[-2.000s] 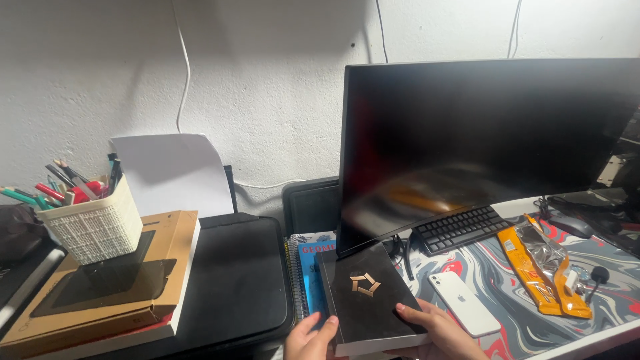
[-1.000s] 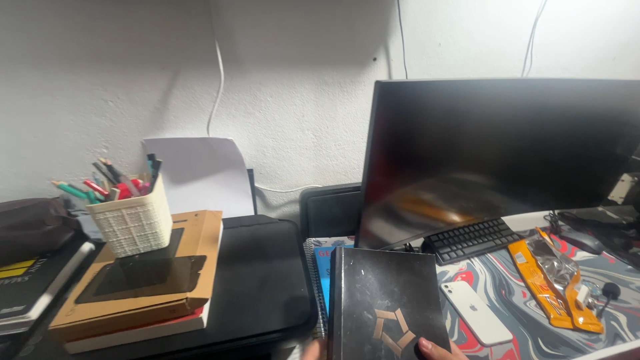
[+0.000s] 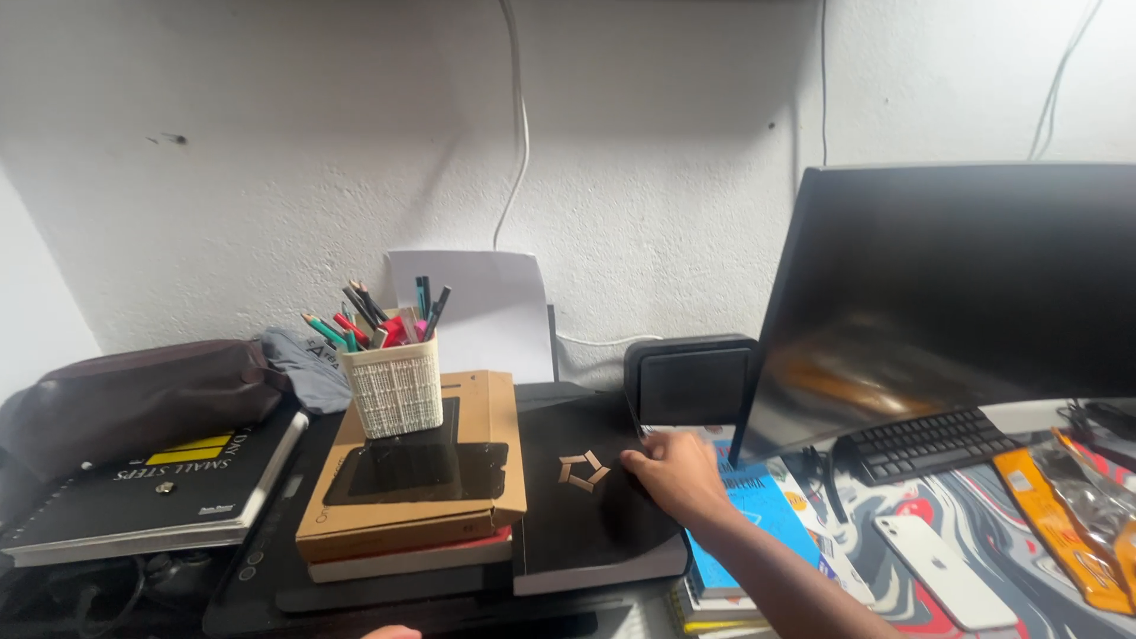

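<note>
A black book (image 3: pixel 603 532) with a copper-coloured pentagon emblem lies flat on a black printer-like surface, right beside a brown cardboard box (image 3: pixel 408 519). My right hand (image 3: pixel 679 475) is at the book's right edge, thumb and fingertips near the cover; whether it grips the edge is unclear. Only a fingertip of my left hand (image 3: pixel 393 632) shows at the bottom edge of the view, so its hold cannot be told. On the box rest dark phone-shaped pieces (image 3: pixel 475 470) and a cream woven-pattern cup (image 3: pixel 395 390) of pencils and pens. Below my right forearm is a blue book (image 3: pixel 768 515).
To the left lie a black spiral notebook (image 3: pixel 169 497) and a dark pouch (image 3: pixel 160 390). White paper (image 3: pixel 488 311) stands behind the cup. On the right are a monitor (image 3: pixel 967 293), a keyboard (image 3: pixel 923 448), a white phone (image 3: pixel 945 572) and orange packaging (image 3: pixel 1056 532).
The black book, between my hands in front of the monitor before, now lies on the black surface beside the cardboard box. The view has swung left.
</note>
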